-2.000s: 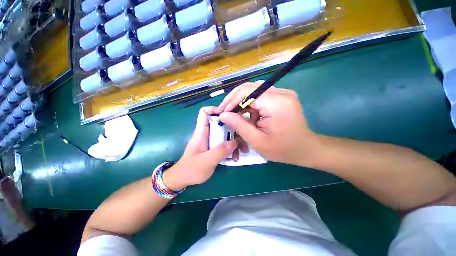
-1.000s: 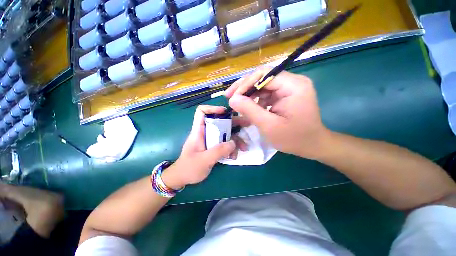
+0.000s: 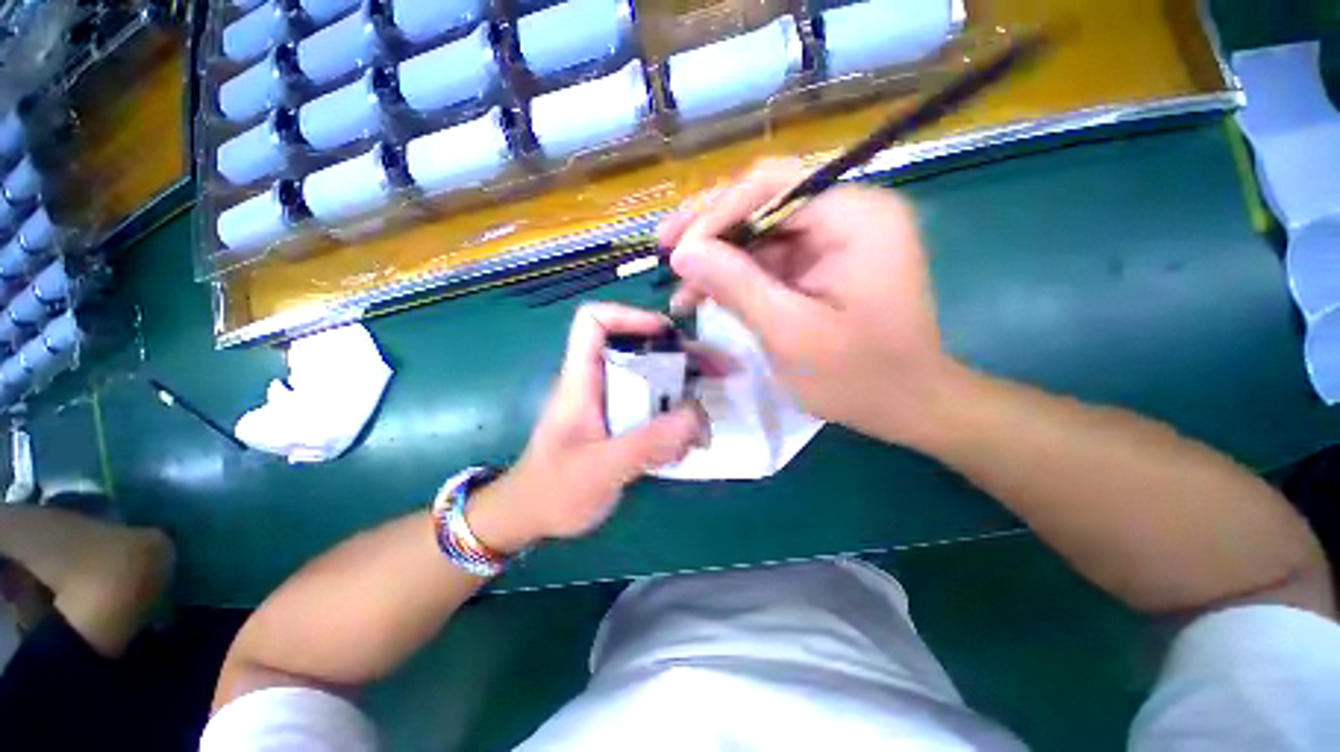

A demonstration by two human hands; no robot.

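Note:
My left hand (image 3: 576,441) holds a white housing (image 3: 642,385) with a small dark slot and a dark upper end, fingers on its far side and thumb on its near side. My right hand (image 3: 838,301) holds a long thin black brush or pen (image 3: 904,121) like a pencil, slanting up to the right. Its tip is blurred and close to the housing's dark end; contact cannot be told. A white wiping cloth (image 3: 742,426) lies beneath and beside the hands, partly hidden by them.
A clear blister tray (image 3: 588,165) with rows of housings sits on a rimmed amber board (image 3: 1117,62). Thin dark sticks (image 3: 581,279) lie along its near edge. At left are a spare wipe (image 3: 321,397), a second thin stick (image 3: 199,413) and another person's arm (image 3: 88,566). A creased white sheet (image 3: 1301,191) lies at right.
The brush has moved away from the housing's face towards its far end, and the housing has turned slightly. More of the cloth shows. The other person's arm has come further into view at left.

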